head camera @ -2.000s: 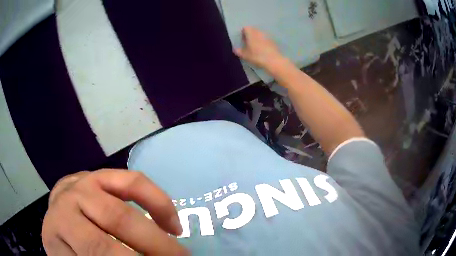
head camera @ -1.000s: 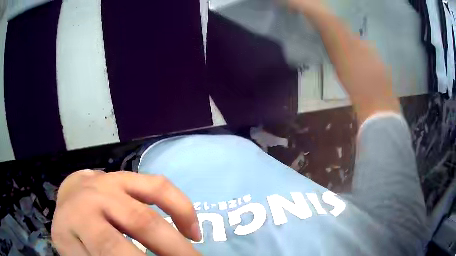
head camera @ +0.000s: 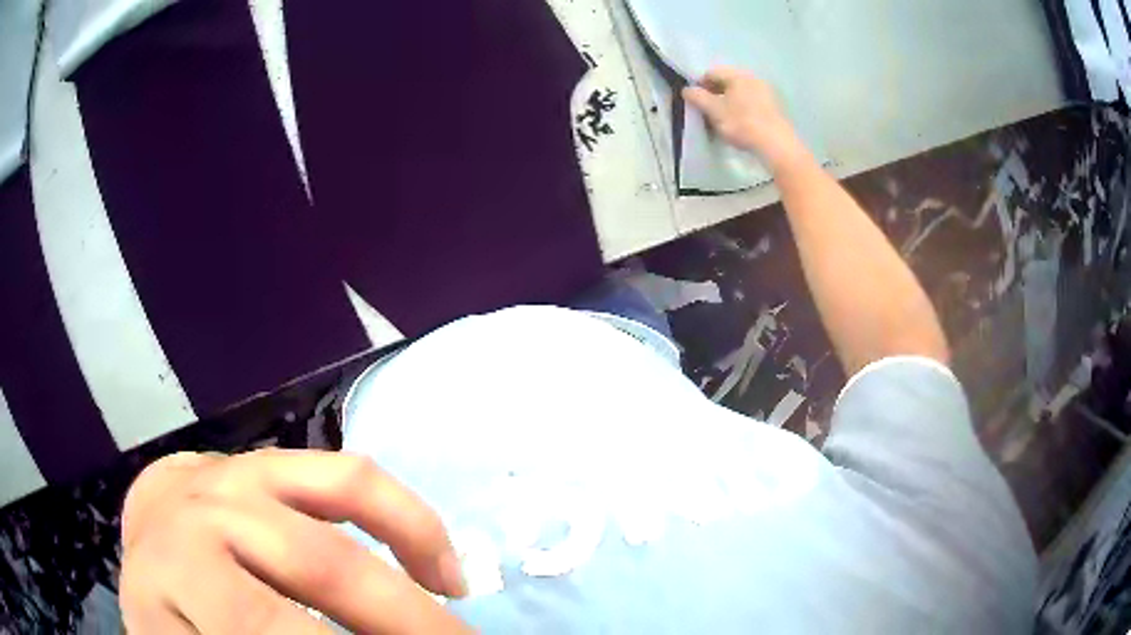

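My right hand (head camera: 738, 112) reaches over the table at the upper right and pinches the curled edge of pale grey-blue marker paper (head camera: 868, 75). A dark sliver shows under that edge. Uncovered dark purple panels (head camera: 409, 161) lie flat left of it, with narrow pale wedges between them. Another dark panel (head camera: 19, 261) lies at the far left, past a pale strip. My left hand (head camera: 273, 546) is close to the camera at the lower left, cut off by the bottom edge. Its fingers are bent and apart, with nothing visible in them; its palm and thumb are hidden.
The pale table edge (head camera: 155, 428) runs just in front of my body. The dark floor (head camera: 943, 236) on the right is littered with pale scraps. Pale-topped strips (head camera: 1104, 44) stand at the top right corner. A folded pale sheet (head camera: 99, 25) lies at the top left.
The marker paper has come off the dark panel in the middle. My right hand swept up and right with a sheet, then came down to another paper edge. My left hand is nearly unchanged.
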